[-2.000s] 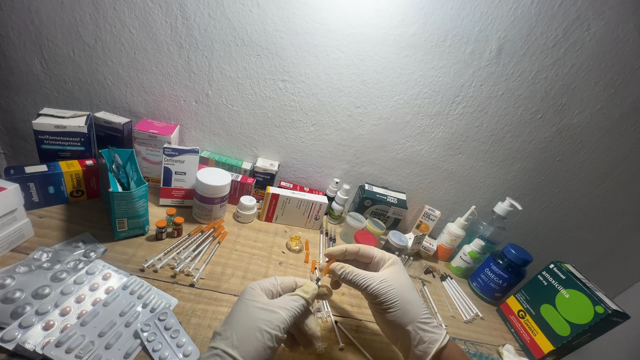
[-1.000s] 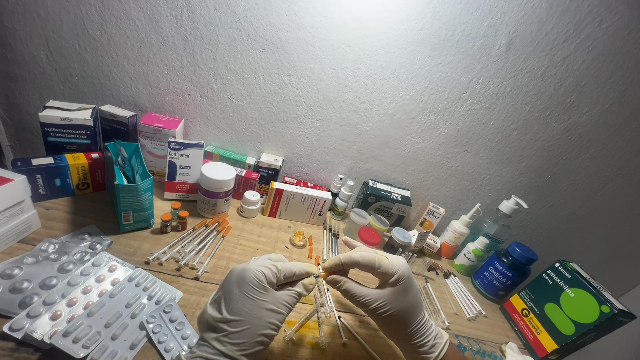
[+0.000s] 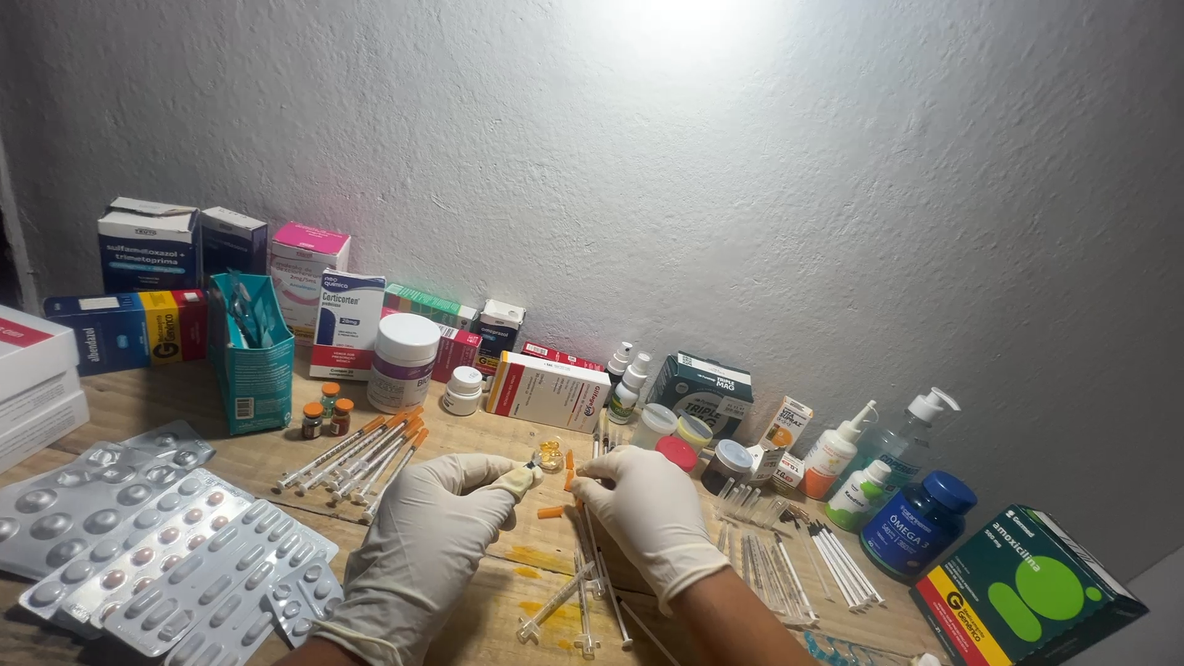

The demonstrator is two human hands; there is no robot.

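Observation:
My gloved left hand point(image 3: 439, 546) pinches a small item with a dark tip between thumb and forefinger; the fingers hide most of it. To its right, my gloved right hand point(image 3: 643, 513) has its fingertips at an orange needle cap point(image 3: 570, 478); whether it grips the cap is unclear. Another orange cap point(image 3: 550, 512) lies between the hands. Below them, thin clear syringes point(image 3: 560, 601) lie crossed on the wooden table point(image 3: 490, 592), near yellow stains. A small clear dish with amber capsules point(image 3: 549, 454) sits just beyond the hands. Orange-capped syringes point(image 3: 356, 458) lie left.
Blister packs point(image 3: 157, 555) cover the left front. Small vials point(image 3: 341, 416), a teal box point(image 3: 250, 379) and medicine boxes point(image 3: 351, 324) line the back. At right are lidded cups point(image 3: 726, 462), more syringes point(image 3: 763, 569), a pump bottle point(image 3: 902, 439), a blue bottle point(image 3: 916, 523) and a green box point(image 3: 1027, 592).
My hands were together around a syringe and orange cap; now they are apart, the left holding a small dark-tipped item.

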